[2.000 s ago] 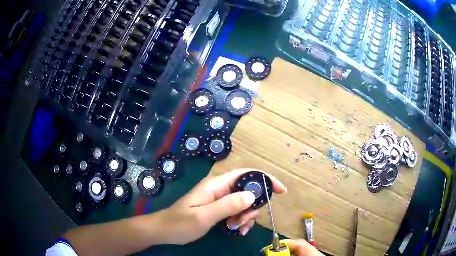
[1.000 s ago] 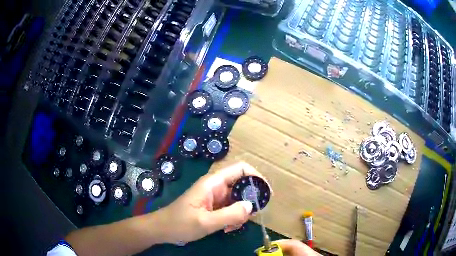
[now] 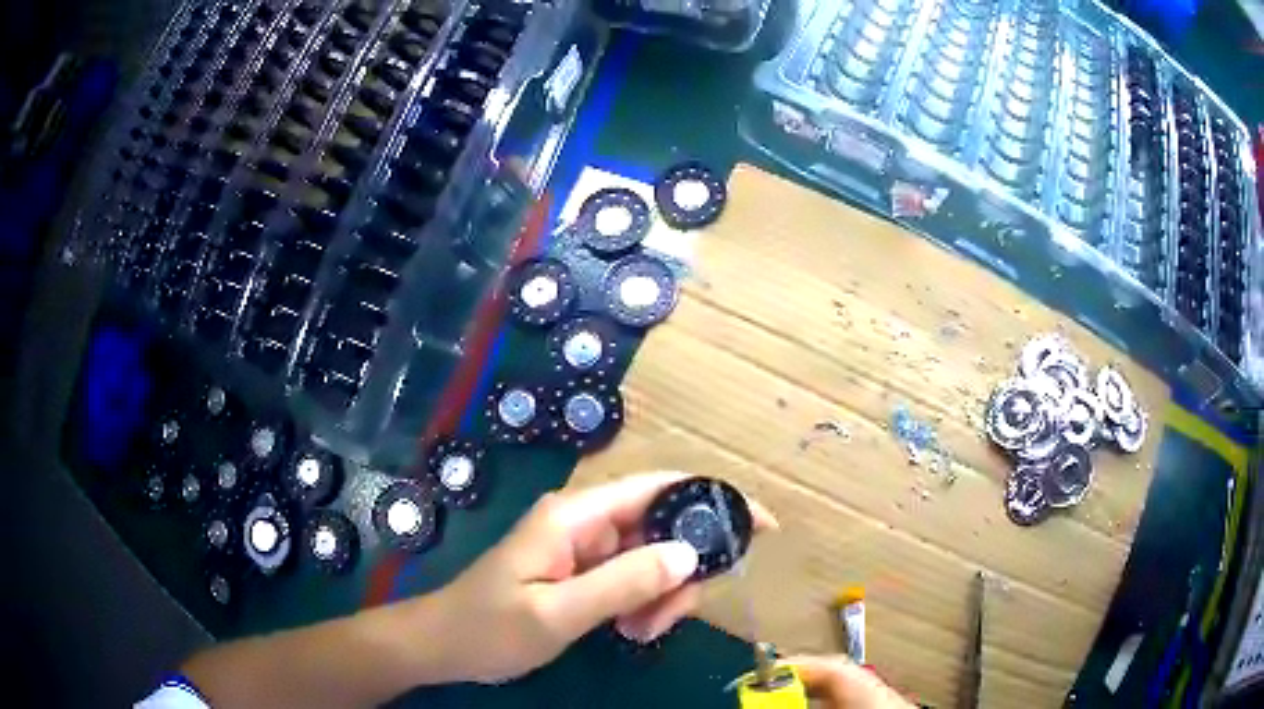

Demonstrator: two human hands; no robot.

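Observation:
My left hand (image 3: 555, 582) holds a black disc part (image 3: 700, 528) between thumb and fingers, its flat face with a grey centre turned up, over the cardboard's lower left edge. My right hand (image 3: 848, 684) is cut off by the bottom edge; its fingers grip the yellow-handled scraper (image 3: 772, 688). The scraper's thin shaft points up towards the disc and is blurred; I cannot tell if its tip touches. Another black disc shows partly below my left fingers. Loose black discs (image 3: 639, 290) lie on the mat to the left.
Cardboard sheet (image 3: 832, 305) with debris (image 3: 915, 432), silvery ring parts (image 3: 1065, 409), a cleaning brush (image 3: 853, 626) and slim dark tweezers (image 3: 979, 640). A full blister tray (image 3: 416, 339) stands left, a part-filled one (image 3: 970, 208) back right. A blue lump (image 3: 122, 381) lies far left.
The scraper shaft lay across the disc's face earlier; now its handle sits slightly further right and the shaft is blurred. The left hand still holds the disc. The whole view has shifted slightly.

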